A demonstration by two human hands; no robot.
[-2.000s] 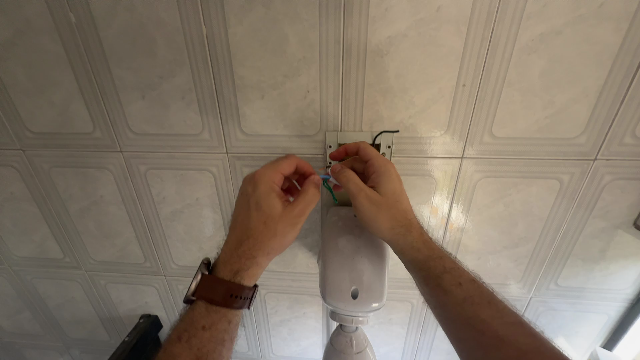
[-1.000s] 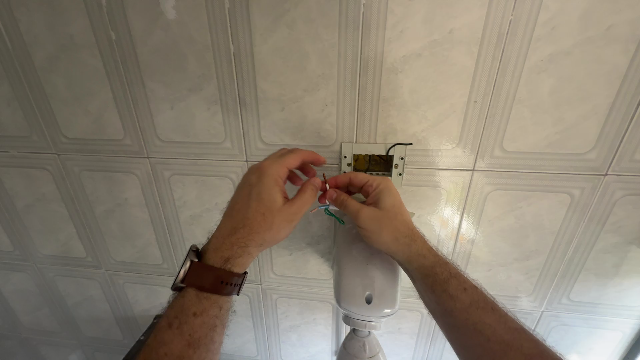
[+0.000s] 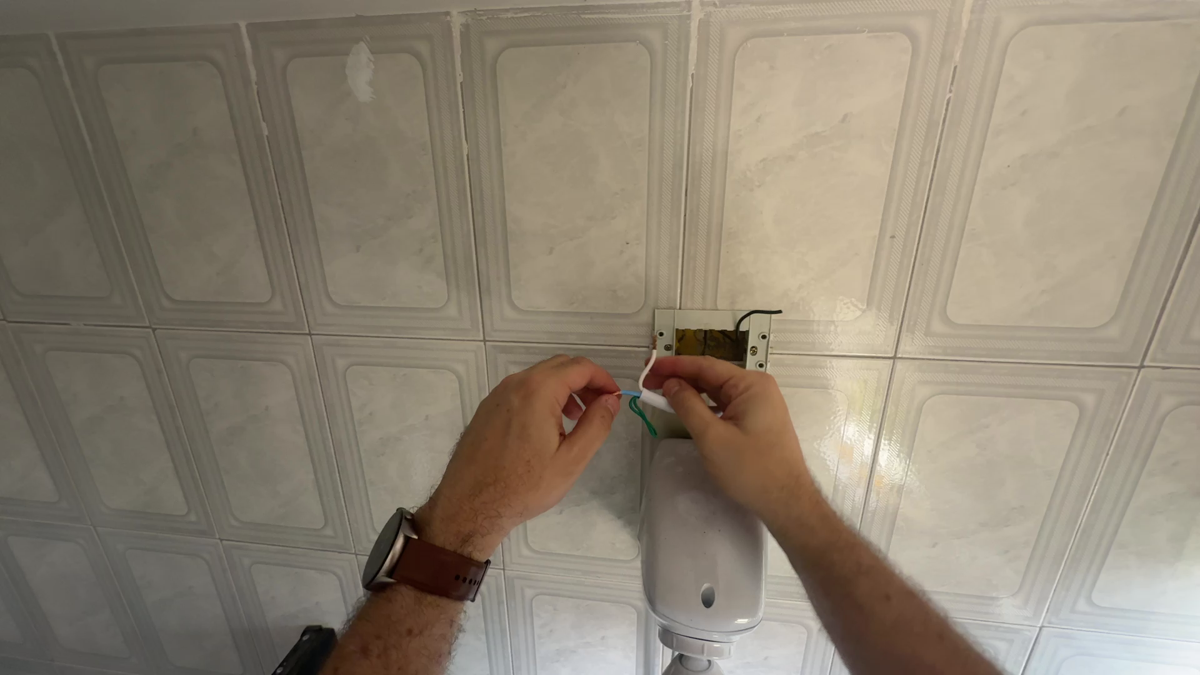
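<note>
My left hand (image 3: pixel 534 441) pinches the end of a blue wire (image 3: pixel 631 394) between thumb and forefinger. My right hand (image 3: pixel 736 427) holds a white cable sheath (image 3: pixel 654 400), from which the blue wire comes out. A white wire (image 3: pixel 647 371) curves upward beside it, and a green wire (image 3: pixel 643 417) hangs bent below. Just above my right hand is a metal mounting plate (image 3: pixel 665 323) on the wall, with an opening; a black wire (image 3: pixel 761 312) sticks out at its upper right. The white plastic housing of a fixture (image 3: pixel 703 544) is below my hands.
The wall is covered in pale marbled tiles (image 3: pixel 572 178). Under the housing is a white round joint (image 3: pixel 696 643). A dark object (image 3: pixel 307 649), cut off by the lower edge, shows left of my left forearm, which wears a watch with a brown strap (image 3: pixel 439 569).
My left fingers, around a reddish wire end one second ago, are now on the blue wire. The white wire now stands up beside the sheath. The view has shifted.
</note>
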